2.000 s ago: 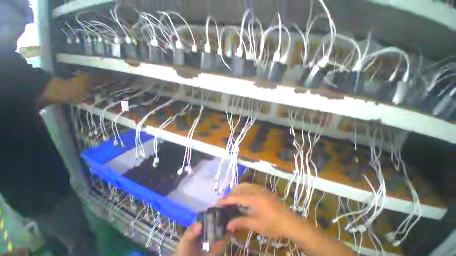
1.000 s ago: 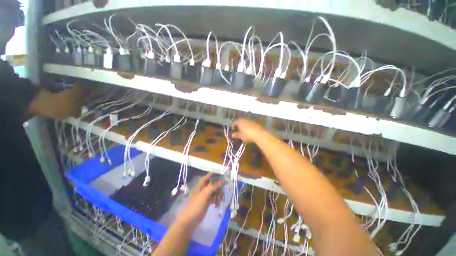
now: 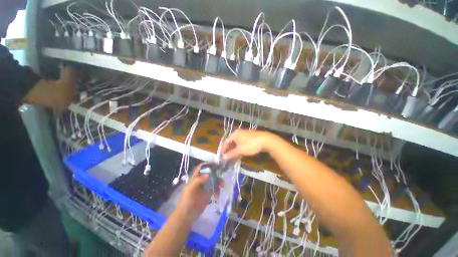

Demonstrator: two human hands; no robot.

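My left hand (image 3: 197, 189) is above the right part of the blue tray (image 3: 108, 193) and holds a dark, shiny adapter (image 3: 213, 173), partly hidden by the fingers; whether there are several cannot be told. My right hand (image 3: 247, 144) is just above and right of it, fingers pinched on thin white cables (image 3: 221, 145) at the middle shelf edge. The cable ends near the hands are blurred. Dense black adapters (image 3: 150, 175) lie in the tray beside a pale grey area.
The upper shelf edge (image 3: 241, 92) runs across, with a row of adapters (image 3: 285, 77) and looped cables above it. The middle shelf edge (image 3: 321, 189) has bunches of hanging cables. A person's arm (image 3: 52, 93) reaches into the rack at the left.
My right hand has moved down from inside the middle shelf to the cables by my left hand. My left hand has risen slightly, and the adapter in it now shows more clearly.
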